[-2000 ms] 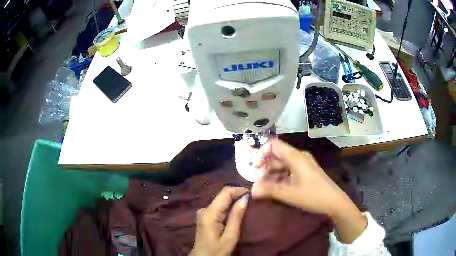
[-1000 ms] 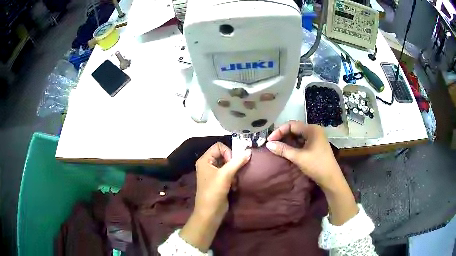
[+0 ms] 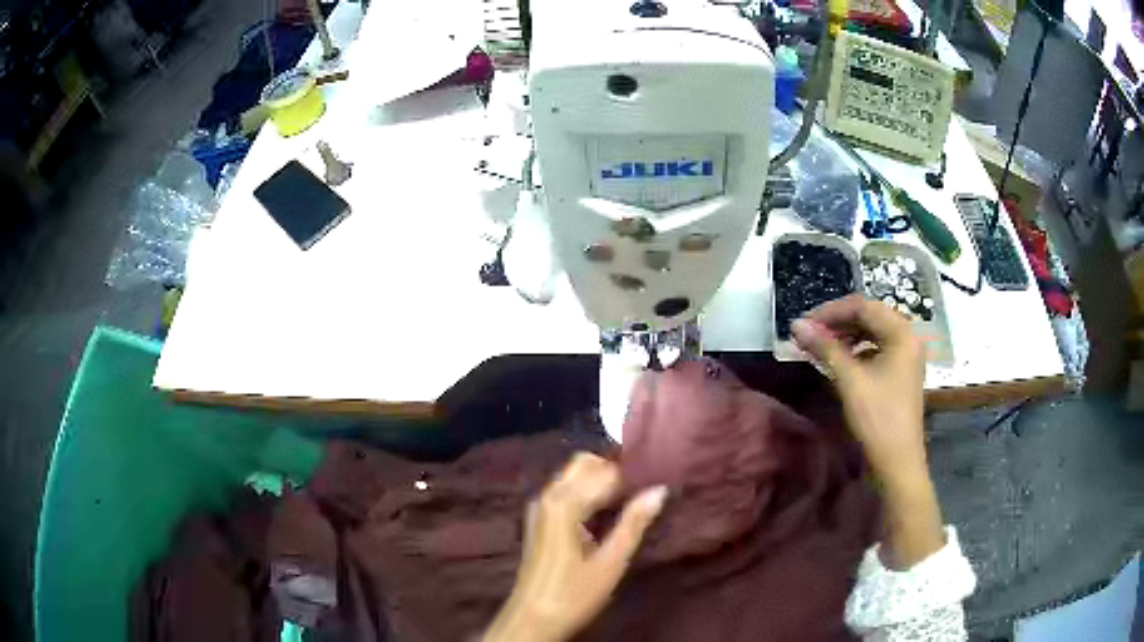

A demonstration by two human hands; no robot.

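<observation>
The maroon-brown garment (image 3: 502, 514) spreads over my lap. A paler folded piece of it (image 3: 690, 439) lies on the narrow white machine bed (image 3: 617, 395), its far edge under the small metal clamp (image 3: 659, 349) of the white JUKI head (image 3: 652, 163). My left hand (image 3: 583, 552), slightly blurred, is over the cloth in front of the bed, thumb and index finger apart. My right hand (image 3: 878, 383) is at the front of the black-button tray (image 3: 813, 278), thumb and fingertips close together; whether they hold a button is not visible.
White pieces lie in the right tray compartment (image 3: 897, 278). A green-handled tool (image 3: 928, 228), blue-handled snips (image 3: 876, 216) and a cream control panel (image 3: 888, 98) are behind. A phone (image 3: 301, 203) lies at left. The green bin (image 3: 94, 439) stands at lower left.
My right hand has left the clamp and moved right to the button tray. My left hand has drawn back from the clamp toward me. The paler piece remains at the clamp.
</observation>
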